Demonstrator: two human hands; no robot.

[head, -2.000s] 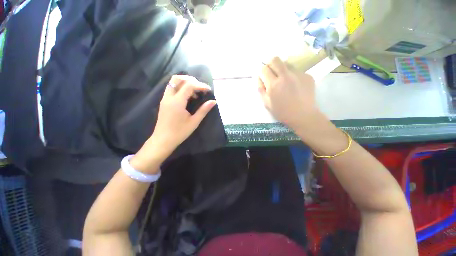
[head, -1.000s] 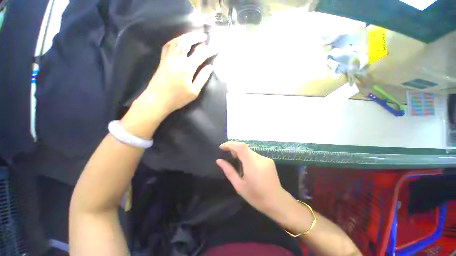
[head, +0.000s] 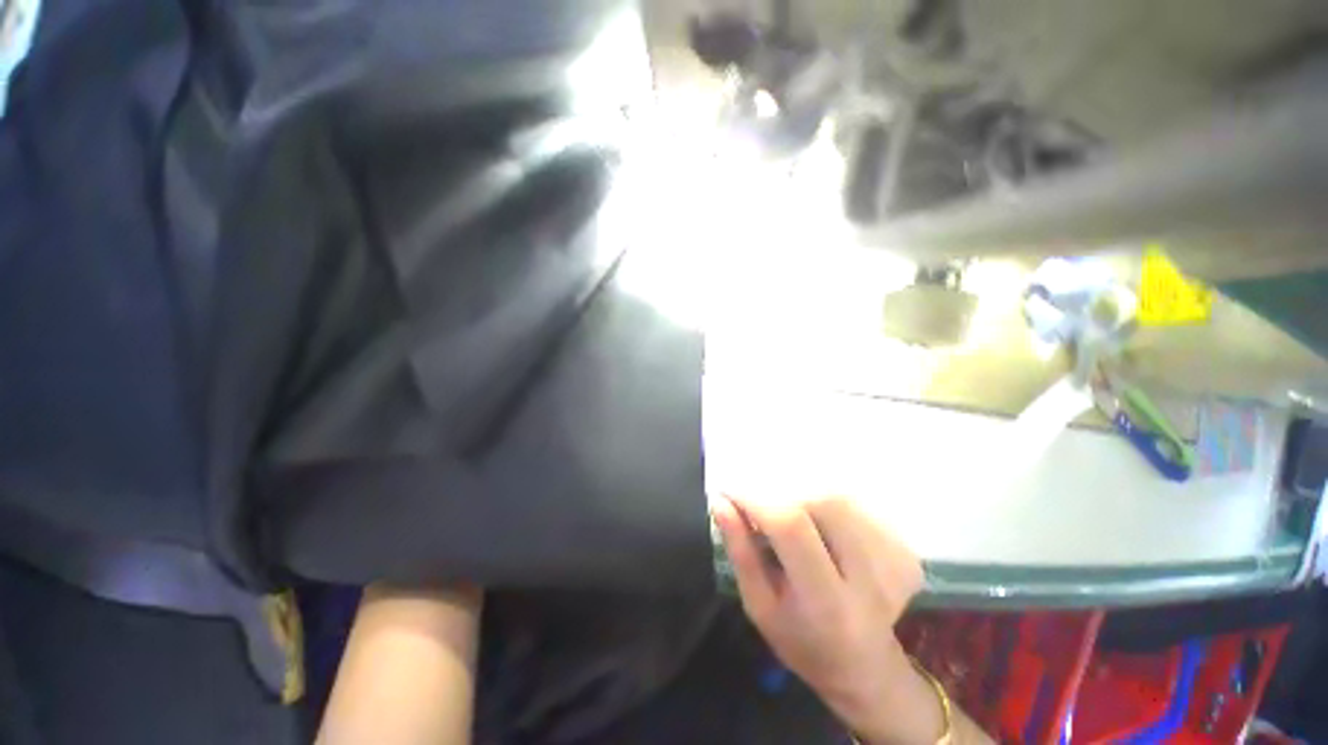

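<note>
Dark, slightly shiny cloth (head: 481, 437) covers the left half of the table and hangs over its front edge. My left forearm (head: 408, 655) enters from below and goes under the cloth, which hides the hand. My right hand (head: 816, 568) is at the cloth's right edge by the front table edge, thumb and index finger close together; glare hides whether they pinch the cloth. The sewing machine head (head: 1078, 117) is large and blurred at the top right, with bright lamp glare over the needle area.
Blue-handled snips (head: 1158, 444) lie on the right of the white table (head: 932, 480), near light blue-grey scraps (head: 1078, 306) and a yellow label (head: 1172, 288). The green table edge (head: 1078, 579) runs along the front. A red basket (head: 1020, 670) is below right.
My left hand has gone from on top of the cloth to underneath it. My right hand has moved from below the table edge up to the cloth's right edge. The view has moved closer to the machine.
</note>
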